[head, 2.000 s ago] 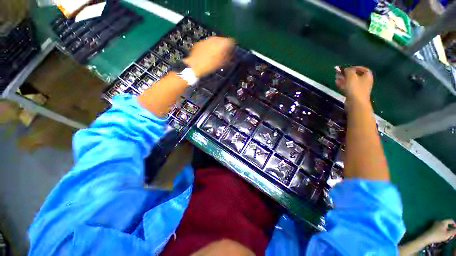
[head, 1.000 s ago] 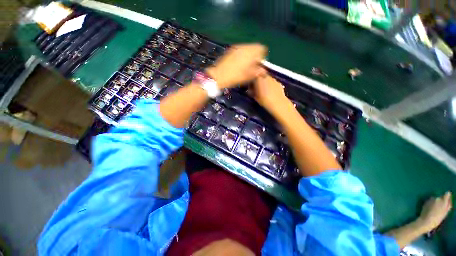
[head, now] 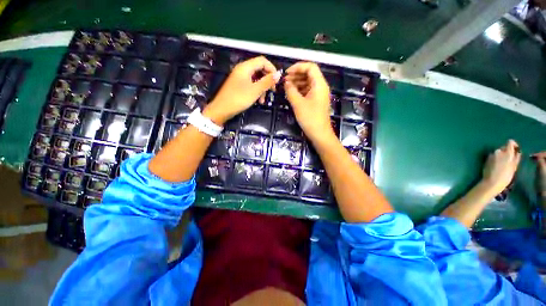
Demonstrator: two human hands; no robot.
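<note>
My left hand (head: 246, 86) and my right hand (head: 309, 95) are above the upper middle of the near black blister tray (head: 254, 119), fingertips close together. My left thumb and finger pinch a small whitish, silvery piece (head: 277, 76); its exact form is too small to tell. My right fingertips are right beside it; whether they also hold something cannot be told. The near tray has small reddish-silver pieces in its pockets. The left blister tray (head: 118, 127) has framed brassy units in its left and lower pockets; several other pockets are bare.
A white rail (head: 239, 46) runs behind the trays, with small units (head: 370, 26) on the green surface beyond. A grey metal post (head: 452, 42) stands at upper right. A neighbour's hand (head: 501, 167) is over the green bench at right. A black tray (head: 64, 229) is under the left tray's edge.
The view has turned and shifted. Since two seconds ago, my left hand has left the left tray and my right hand has left the rail side; they have met over the near tray.
</note>
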